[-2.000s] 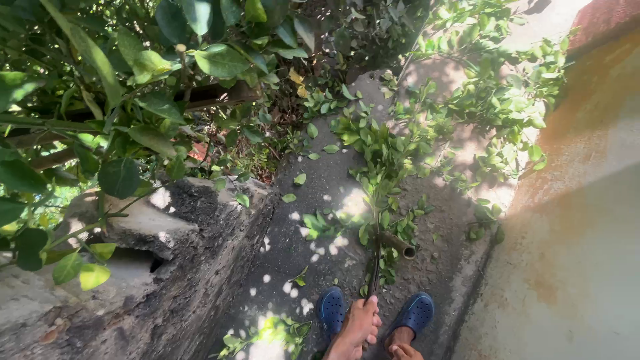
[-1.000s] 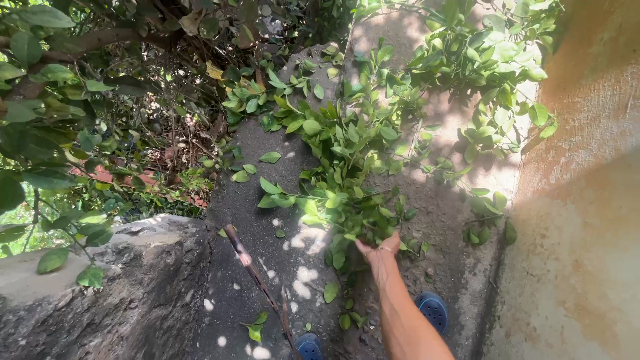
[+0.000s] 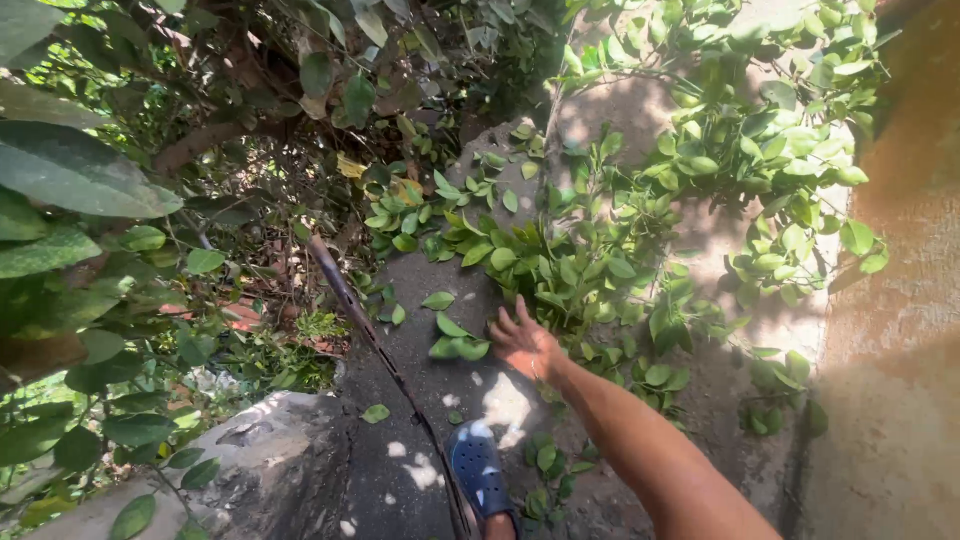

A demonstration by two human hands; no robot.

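Observation:
My right hand [image 3: 527, 346] reaches in from the lower right, fingers spread, at the left edge of a heap of leafy green cuttings [image 3: 577, 262]. Nothing is plainly gripped in it; whether the fingertips touch leaves I cannot tell. A few loose leaves [image 3: 454, 337] lie just left of the fingers. A long dark wooden stick [image 3: 375, 341] slants up and left from the bottom edge, over the paved path. Its lower end runs out of the frame, and my left hand is not in view. More leafy cuttings [image 3: 735, 142] lie at the upper right.
A rough stone or concrete block [image 3: 277, 457] borders the path on the lower left. Dense bushes [image 3: 247, 142] overhang the left side. A weathered wall [image 3: 900, 322] stands along the right. One foot in a blue perforated clog [image 3: 480, 469] is on the path [image 3: 397, 450].
Two seconds ago a hand gripped the stick by the feet. One second ago my right hand was among the leaves; now it is at their left edge with spread fingers. The view has come nearer.

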